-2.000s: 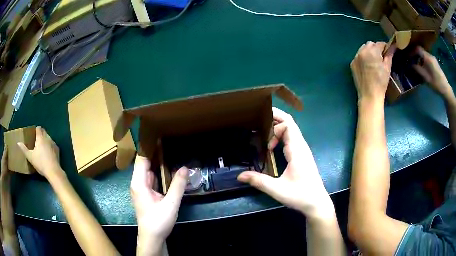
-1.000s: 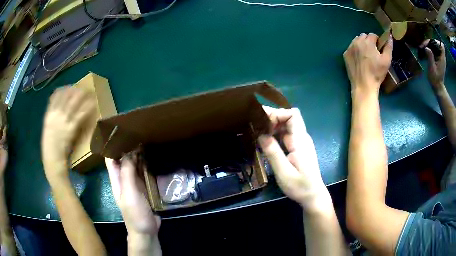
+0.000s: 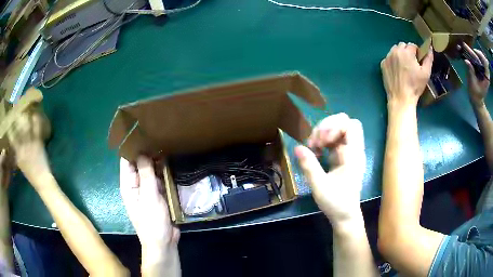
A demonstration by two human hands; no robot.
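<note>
An open brown mailer box stands on the green bench mat in front of me, its lid upright with side ears out. A black cable bundle lies across the back of the box. A black power adapter with metal prongs is front right, and a clear bagged accessory is front left. My left hand holds the box's left wall, some fingers hidden behind the lid ear. My right hand is off the box, just right of the lid ear, fingers curled apart and empty.
On the left, another person's hand holds a blurred carton. On the right, another person's hands work at a small open carton. A vented metal case with cords is at back left. A white cord crosses the back.
The lid stands more open and its side ears are spread. My right hand has let go of the box and moved right. The closed carton at left has been taken away by the neighbour.
</note>
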